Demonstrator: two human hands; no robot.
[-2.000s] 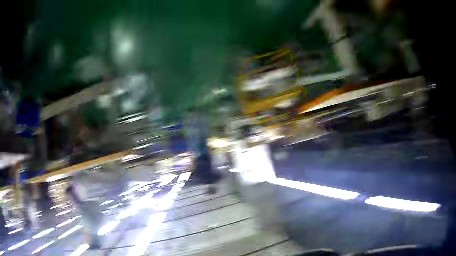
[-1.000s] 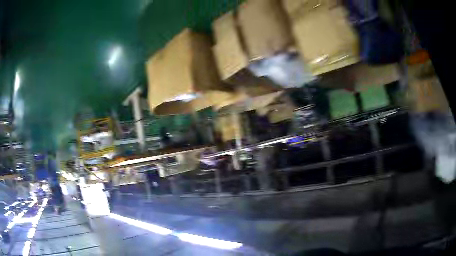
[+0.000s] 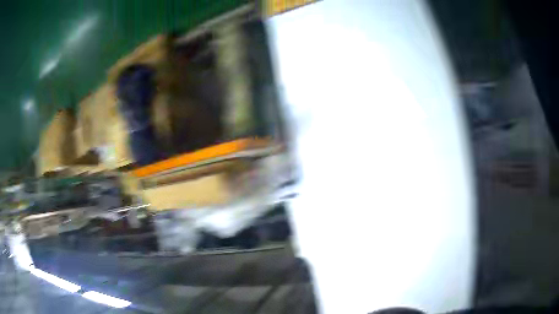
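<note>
Neither of my hands is in the picture. A large bright white panel (image 3: pixel 380 159) stands nearest, filling the centre right from top to bottom; it is too blurred and overexposed to tell what it is. To its left is a table edge, orange-brown (image 3: pixel 199 158), with a tan box-like thing (image 3: pixel 190 191) and a whitish, crumpled, plastic-looking thing (image 3: pixel 236 211) against it.
Several tan cardboard boxes (image 3: pixel 58 144) stand at the left on the green floor (image 3: pixel 122 27). A dark blue shape (image 3: pixel 138 101) hangs or stands beside them. Strip lights (image 3: pixel 79 291) show at the lower left. The far right is dark and blurred.
The view has swung right and come closer to the table. The boxes, strip lights and aisle have shifted left, and the large white panel has come into view.
</note>
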